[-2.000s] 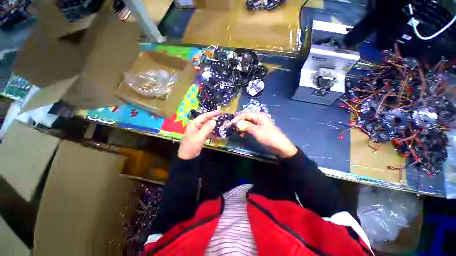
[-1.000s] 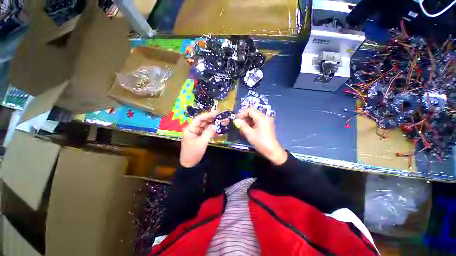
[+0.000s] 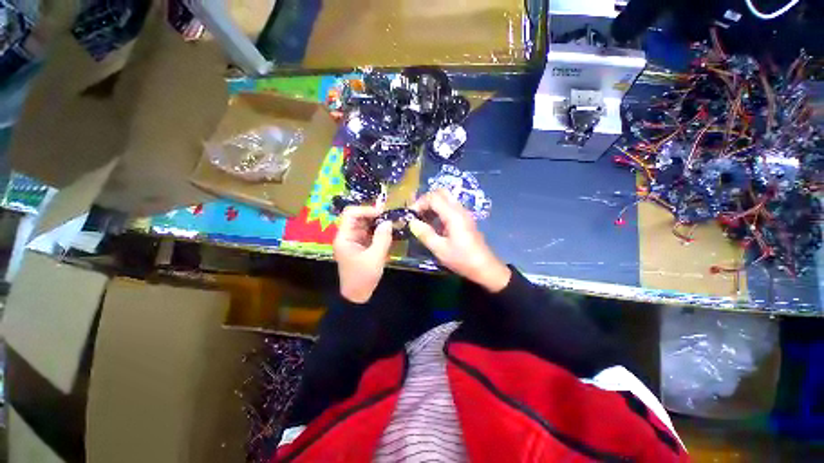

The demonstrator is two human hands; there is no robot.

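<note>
A small dark round motor unit (image 3: 396, 220) is held between my two hands, just above the bench's front edge. My left hand (image 3: 361, 250) grips its left side with thumb and fingers. My right hand (image 3: 454, 237) grips its right side with fingertips; the fingers hide part of the unit. A loose pile of shiny silver-white brackets (image 3: 460, 193) lies on the dark mat just beyond my right hand. A heap of dark glossy motor housings (image 3: 397, 122) lies beyond my hands.
The light grey screw feeder (image 3: 583, 99) stands on the mat at the back right. A heap of wired assemblies (image 3: 736, 172) is at the right. A shallow carton (image 3: 212, 181) with bagged small parts is at the left. Large open cartons (image 3: 154, 362) stand below left.
The unit has turned from showing its lighter face to a more edge-on view. My hands stay around it, the right hand slightly further left. The camera view has shifted somewhat.
</note>
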